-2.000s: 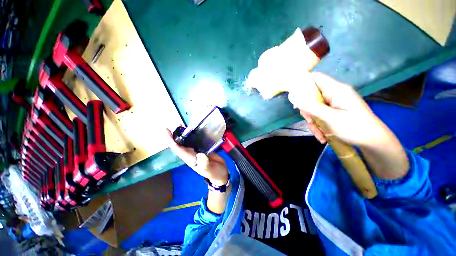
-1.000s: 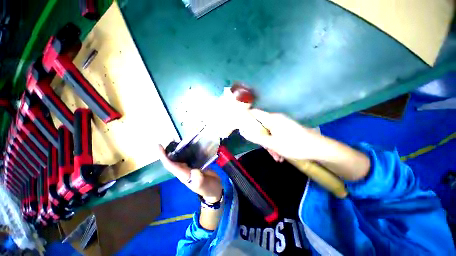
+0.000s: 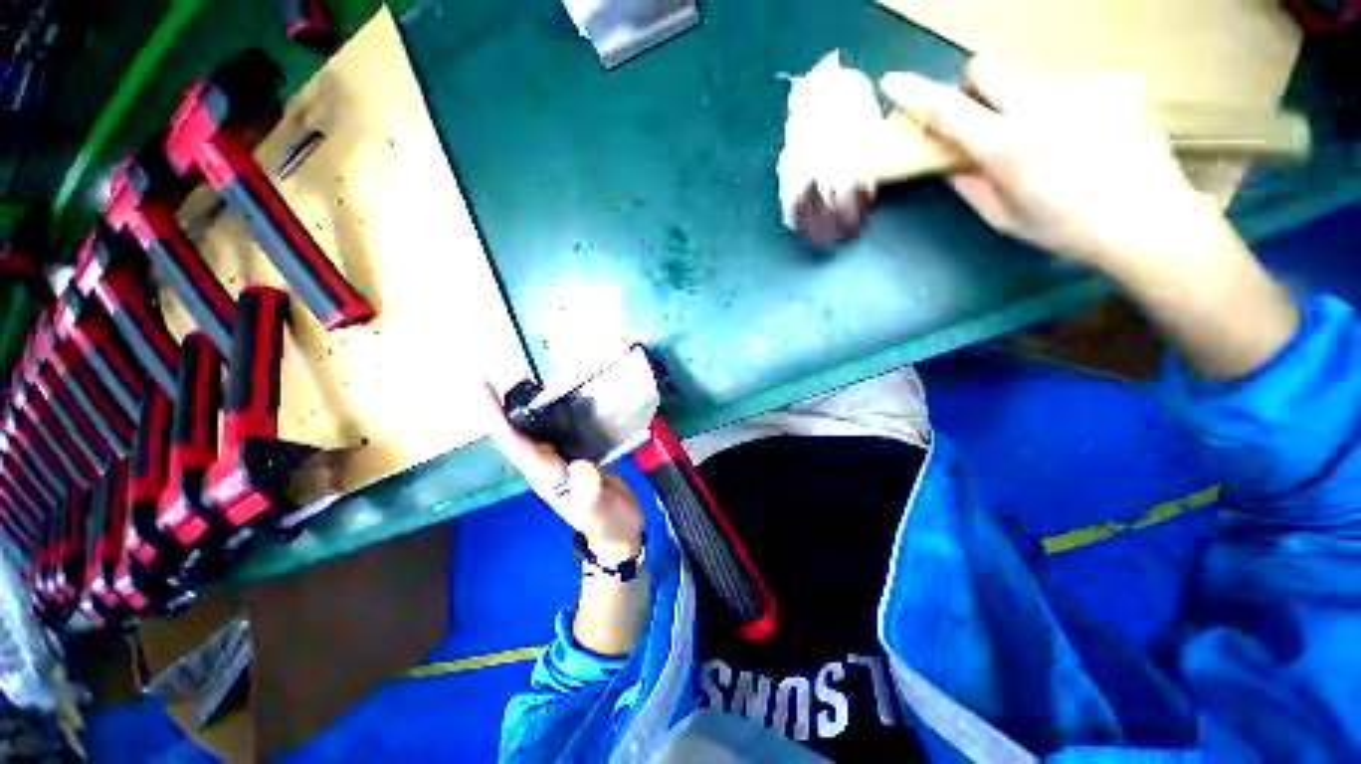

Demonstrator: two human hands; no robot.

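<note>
My left hand (image 3: 575,485) holds a tool by its head at the bench edge, with a shiny metal cover (image 3: 609,406) on or against the head. The tool's black-and-red handle (image 3: 708,530) points down toward my lap. The far side of the head is hidden by the cover and my hand. My right hand (image 3: 1045,157) grips the wooden handle of a mallet (image 3: 836,149) over the bench, to the right of the tool and apart from it. The mallet has a pale frayed head with a reddish-brown end face, slightly blurred.
Rows of red-and-black tools (image 3: 276,224) lie on cardboard (image 3: 396,299) at the left. Spare silver metal pieces (image 3: 634,23) lie on the green bench (image 3: 575,179) at the top. Another cardboard sheet (image 3: 1194,60) is at the upper right. An open brown box (image 3: 351,627) stands below the bench.
The mallet was near the tool one second ago; my right hand has moved it up and to the right, and its handle is now nearly level. My left hand still holds the tool.
</note>
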